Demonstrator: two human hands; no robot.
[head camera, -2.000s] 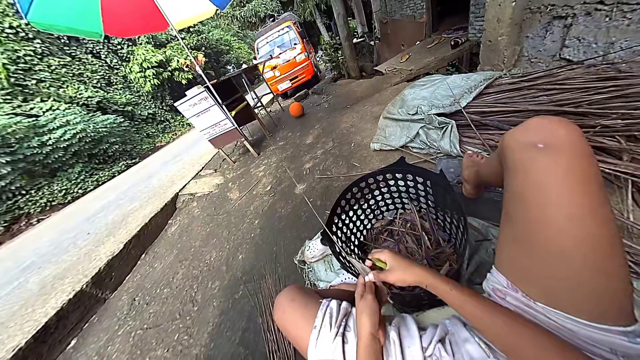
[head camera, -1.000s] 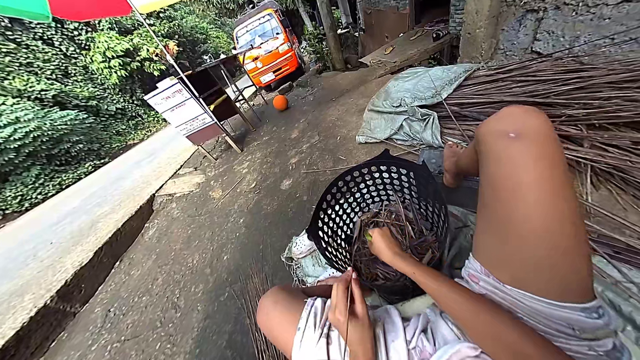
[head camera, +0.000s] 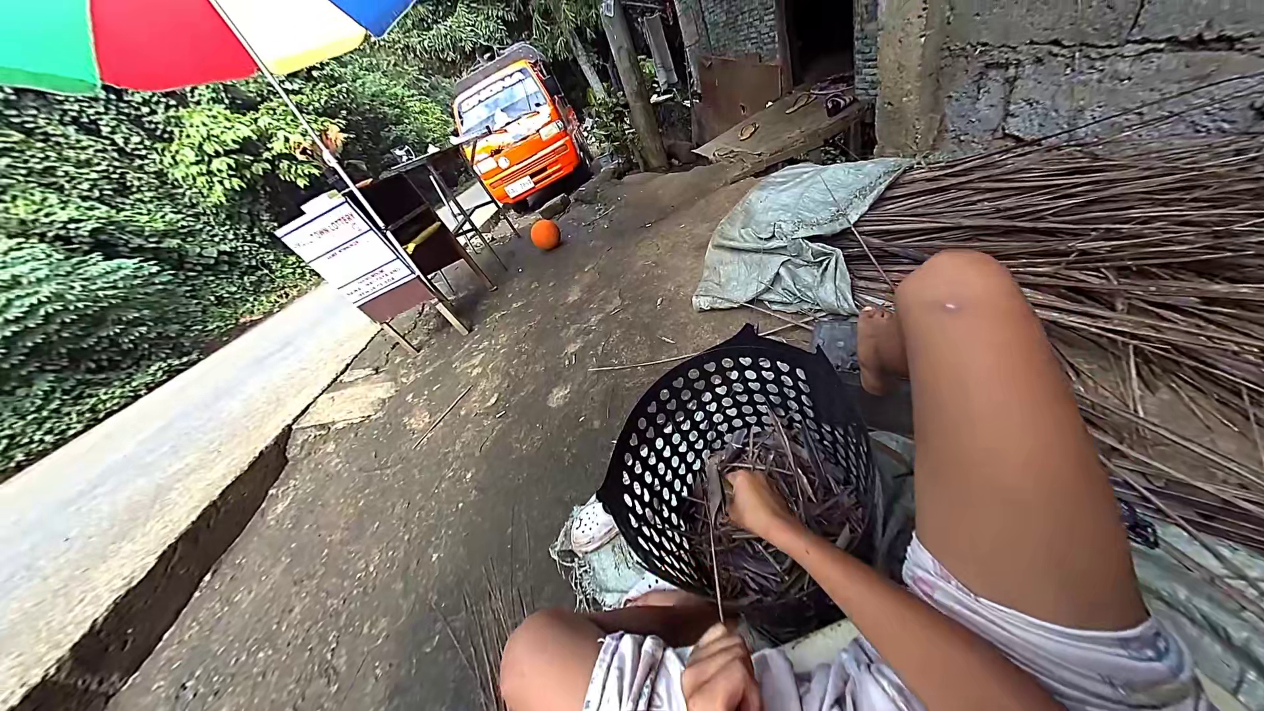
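A black perforated plastic basket (head camera: 671, 464) stands tilted between my legs, with dry brown leaf scraps (head camera: 800, 494) inside. My right hand (head camera: 755, 502) reaches into it, fingers curled at the scraps; whatever it grips is hidden. My left hand (head camera: 721, 671) is closed low in my lap around a thin dry stalk (head camera: 715, 573), which rises from the fist toward my right hand, over the basket's near side.
Long dry stalks (head camera: 1086, 237) are piled at right beside a grey-green sack (head camera: 780, 237). More thin stalks (head camera: 494, 632) lie left of my knee. A white clog (head camera: 592, 526) is beside the basket. Farther off are an orange ball (head camera: 545, 234), a signboard stand and an orange van.
My right hand has moved from beside my left hand into the basket. The green-yellow thing seen at my right hand earlier is no longer visible. The view has shifted slightly.
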